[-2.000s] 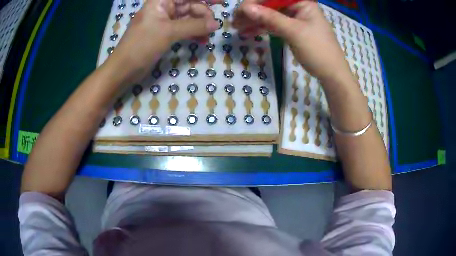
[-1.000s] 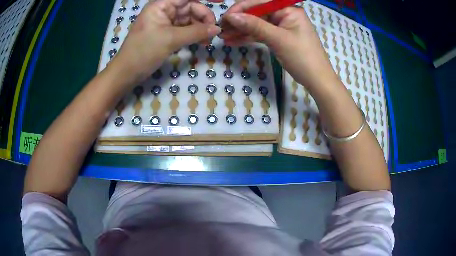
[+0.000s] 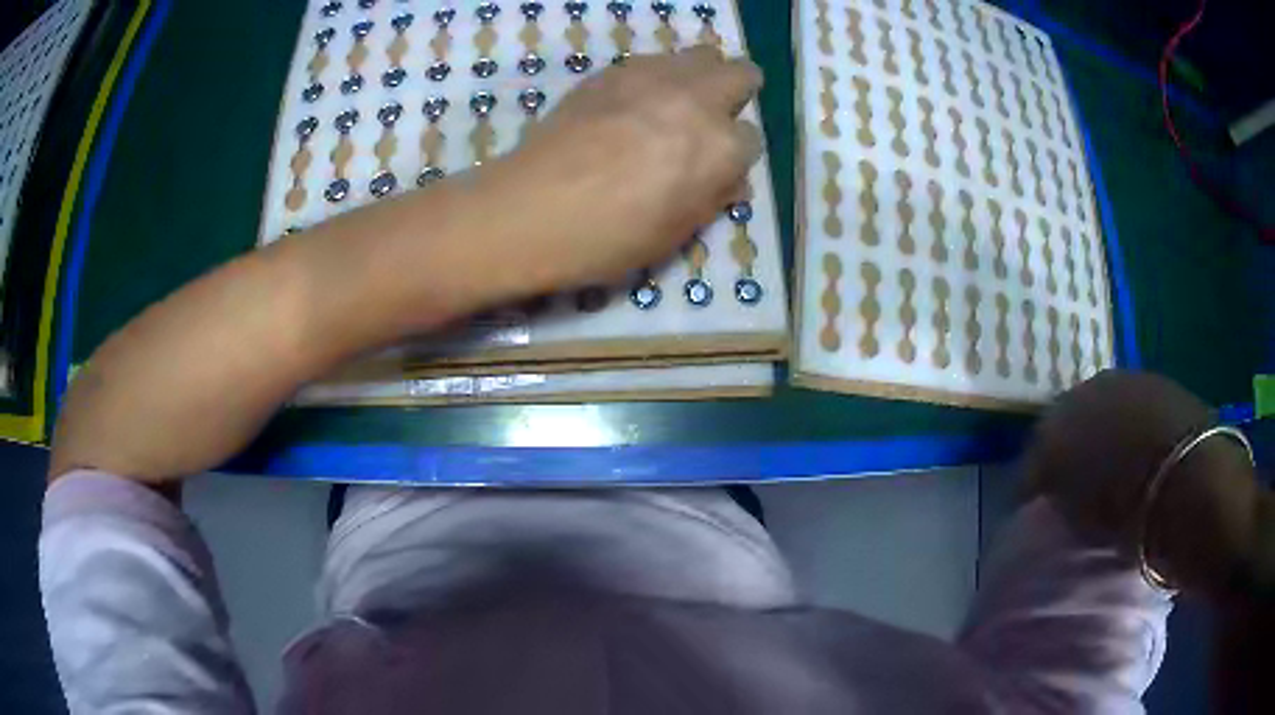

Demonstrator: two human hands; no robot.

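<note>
The working tray (image 3: 559, 334) is a white sheet on tan board with rows of silver speaker units (image 3: 645, 295) in tan dumbbell-shaped slots. My left hand (image 3: 650, 154) is over its right part, fingers bent, and its forearm crosses the tray and hides many units. I cannot see whether its fingers hold anything. My right hand (image 3: 1237, 573) is at the far right, low, dark and blurred beyond the silver bangle. I cannot see its fingers or what is in them. The red test probe does not show.
A second tray (image 3: 958, 238) with tan slots and almost no discs lies at right. A lower tray (image 3: 601, 381) edge shows beneath the working tray. Blue tape (image 3: 559, 462) lines the bench front. A red wire (image 3: 1169, 105) runs at upper right. A side tray (image 3: 31, 112) is far left.
My hands were together above the tray with the red probe in the right one. My left hand has moved right and lower over the tray; my right hand has swung to the lower right.
</note>
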